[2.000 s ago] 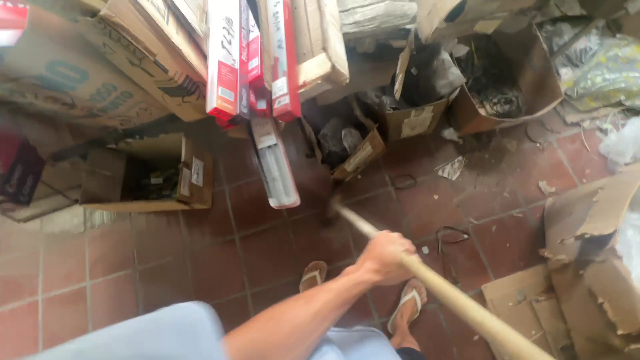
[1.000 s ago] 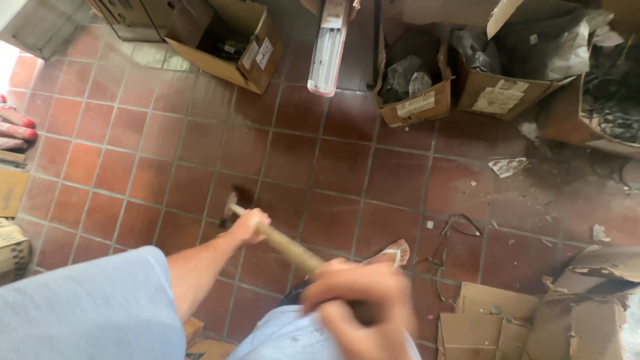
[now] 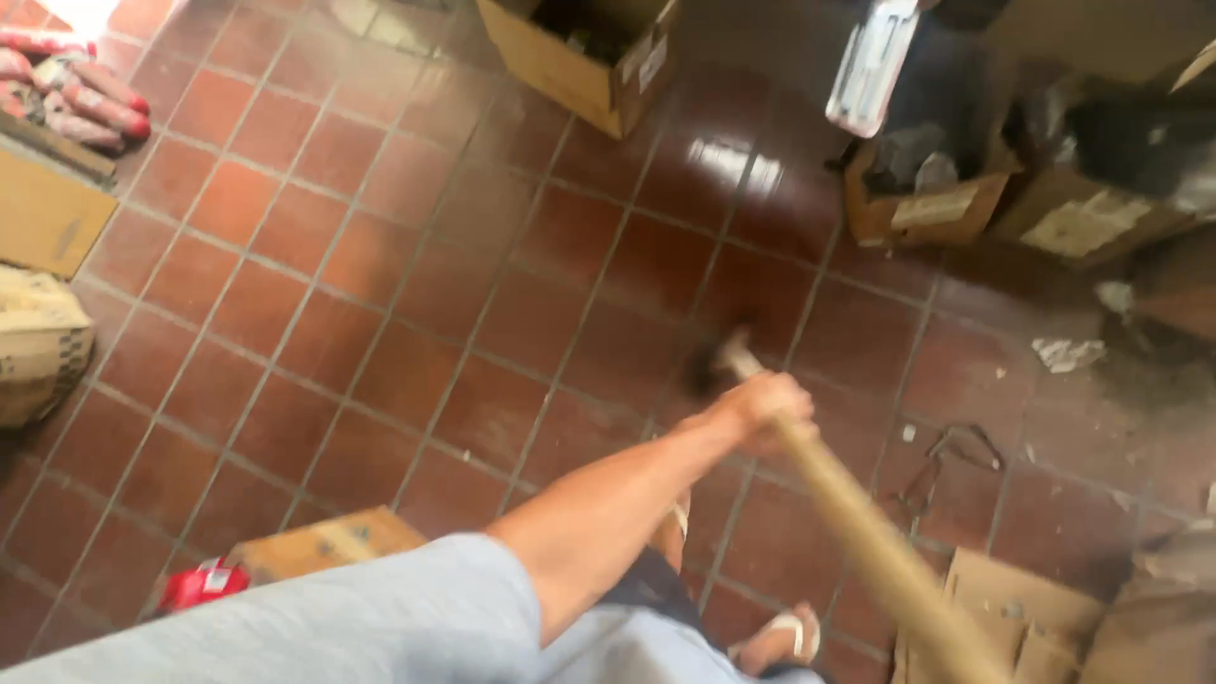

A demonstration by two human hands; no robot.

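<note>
My left hand is closed around the upper-middle view's long pale wooden pole, close to its far end. A dark, blurred head, perhaps a broom's, shows just beyond my fingers, low over the red tiled floor. From my hand the pole slants toward the lower right and leaves the view. My right hand is out of view. Below my left forearm are my feet in pale flip-flops. Right of the pole lies a thin dark strap or cord on the tiles.
Open cardboard boxes stand along the top, the right one with plastic inside. Crumpled paper lies at right, flattened cardboard at lower right. Red-tipped items, a carton and a sack sit at left.
The view has swung left over more floor. My right hand, seen on the pole one second ago, is out of view. My left hand stays on the pole.
</note>
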